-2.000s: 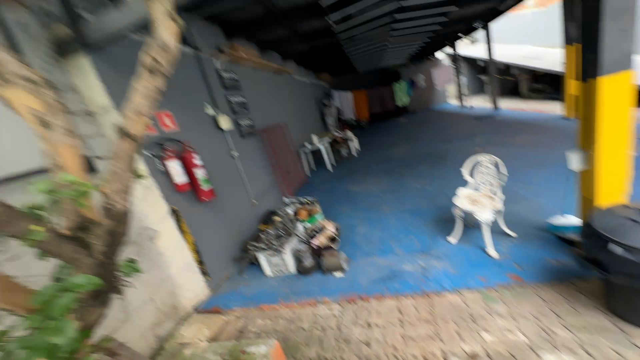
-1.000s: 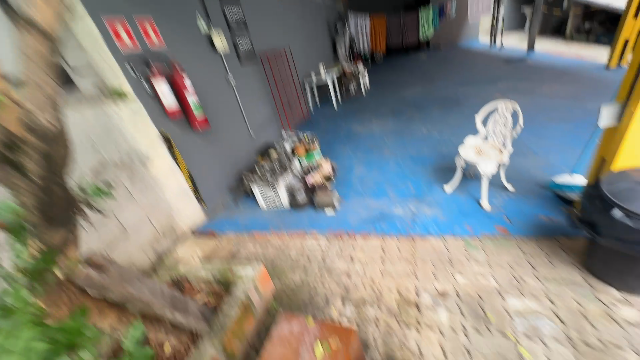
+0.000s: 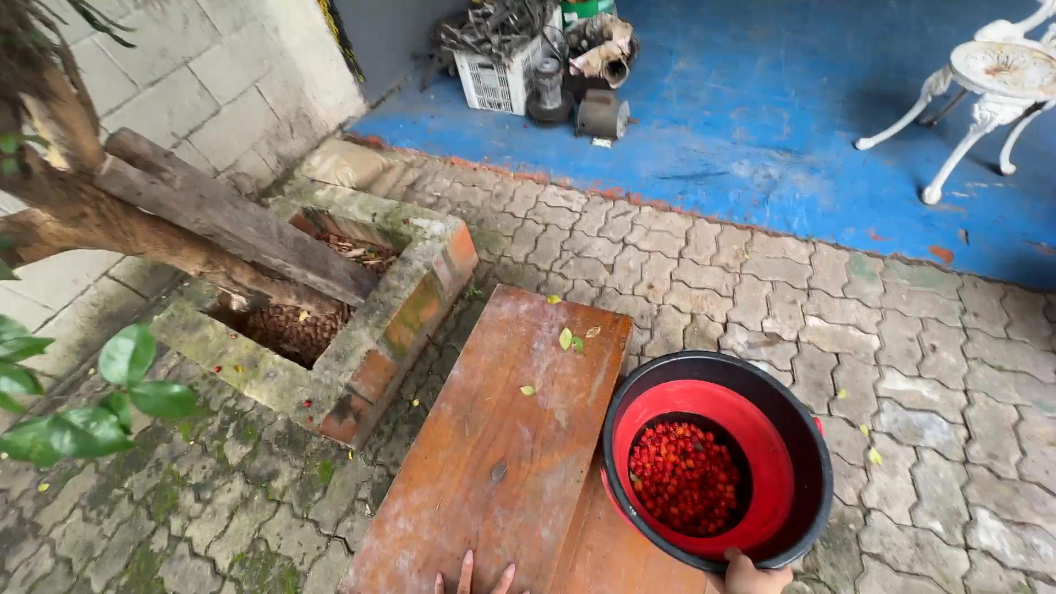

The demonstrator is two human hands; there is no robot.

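My right hand (image 3: 749, 574) grips the near rim of a black and red bucket (image 3: 804, 528), the thumb over its edge. Inside the bucket lie many small red and orange fruits (image 3: 685, 478). The bucket is over the right side of a wooden bench or step (image 3: 503, 429); whether it rests there cannot be told. My left hand (image 3: 477, 577) is at the bottom edge, fingers spread over the wood, with nothing held; only its fingers show. A few yellow-green leaves (image 3: 566, 338) lie on the upper board.
A brick and concrete planter (image 3: 396, 305) with a tree trunk (image 3: 165, 239) stands at the left. Interlocking pavers (image 3: 742, 272) meet a blue floor (image 3: 742, 107). A white crate (image 3: 495, 82), an electric motor (image 3: 602, 115) and a white metal chair (image 3: 1006, 74) stand beyond.
The view has tilted down and come nearer to the planter and wooden boards. Both hands and the bucket of fruits now show; neither earlier frame shows them.
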